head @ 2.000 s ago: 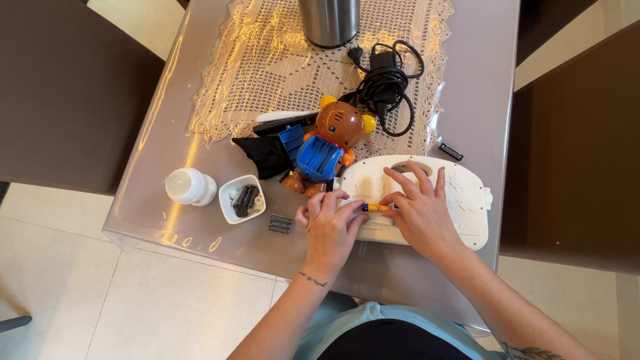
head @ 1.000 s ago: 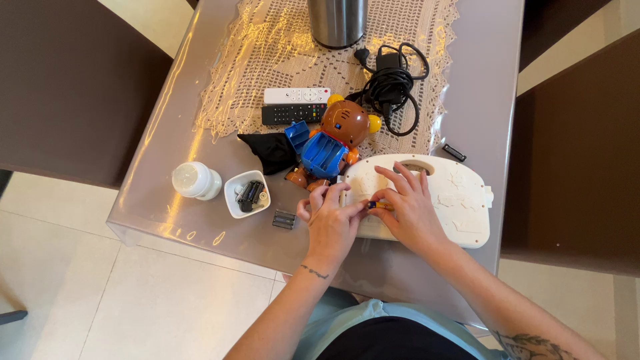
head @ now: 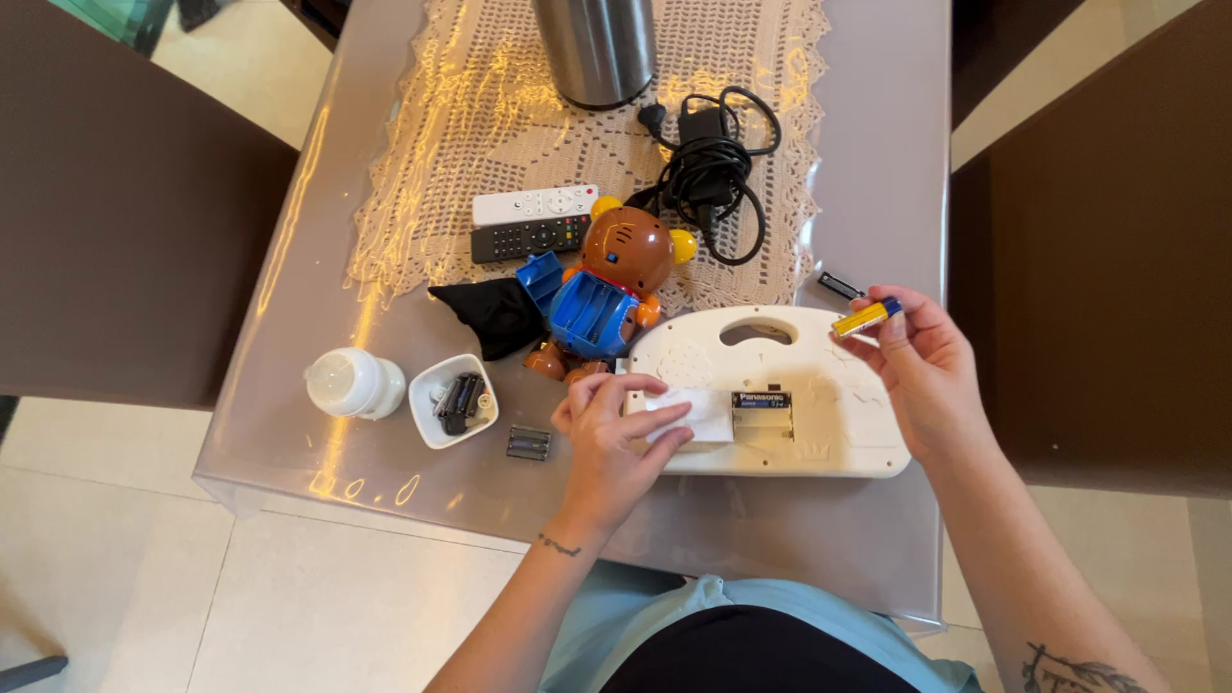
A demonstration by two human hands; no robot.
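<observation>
A white plastic toy with a cut-out handle [head: 837,385] lies back side up near the table's front edge. One dark Panasonic battery [head: 761,400] sits in the upper part of its uncovered battery compartment [head: 762,433]. My left hand [head: 616,433] rests at the toy's left part, fingers apart on a white piece, perhaps paper [head: 698,416], beside the compartment. Raised above the toy's right end, my right hand [head: 914,366] pinches a yellow-and-blue battery [head: 865,318] between thumb and fingers. A black battery [head: 840,285] lies on the table just behind that hand.
A brown-and-blue toy bear [head: 592,313] lies with its battery compartment uncovered, near a black cloth [head: 496,313], two remote controls [head: 534,205] and a coiled black cable [head: 712,168]. Leftward are a white bowl of batteries [head: 423,409], a white bottle [head: 351,383] and small batteries [head: 528,443]. A steel flask [head: 602,48] stands behind.
My right hand has moved from the battery compartment to the right and up, with the yellow-and-blue battery in it. My left hand has stayed by the toy's left part.
</observation>
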